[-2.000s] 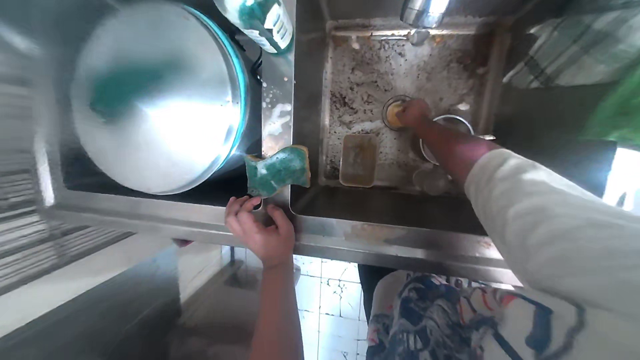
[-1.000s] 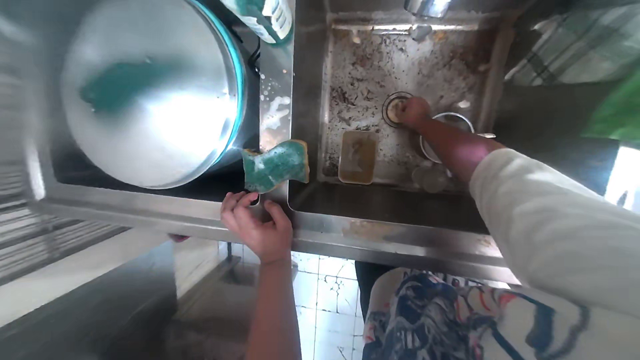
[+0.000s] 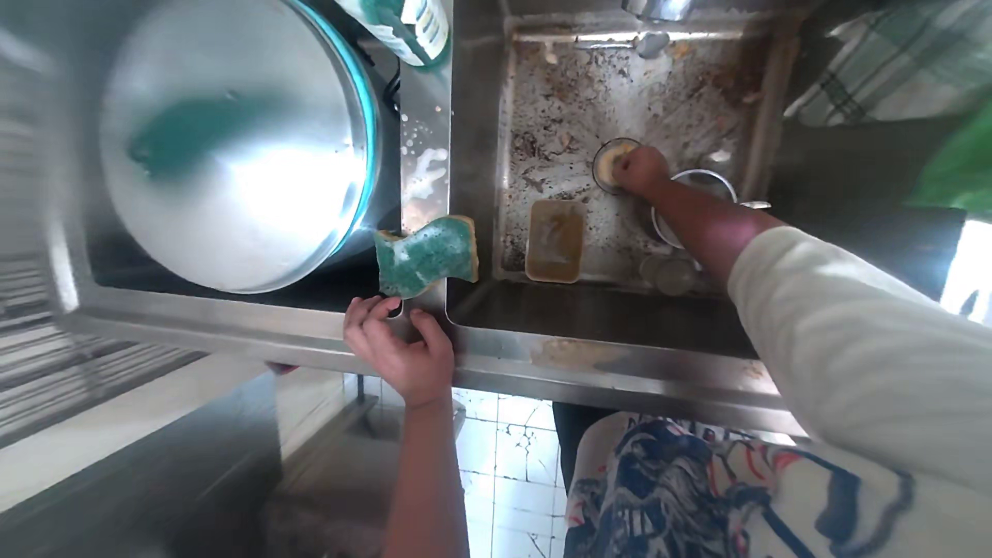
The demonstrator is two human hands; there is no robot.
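My left hand (image 3: 403, 345) rests on the front steel rim of the sink, fingers curled and apart, holding nothing. Just beyond its fingertips a green scouring sponge with a yellow side (image 3: 428, 254) lies across the divider between the basins. My right hand (image 3: 642, 170) reaches down into the right basin, its fingers at the round drain (image 3: 607, 166), where something yellowish shows; whether the fingers grip it cannot be made out. Beside that forearm lies a round-rimmed pot or bowl (image 3: 701, 177), partly hidden by the arm. A shallow rectangular tan container (image 3: 556, 242) lies left of it.
A large round metal lid or pan with a turquoise edge (image 3: 232, 147) fills the left basin. A green bottle (image 3: 415, 31) stands at the divider's far end, near soap suds. The faucet (image 3: 657, 9) is at the back. A checked cloth (image 3: 891, 62) lies at right.
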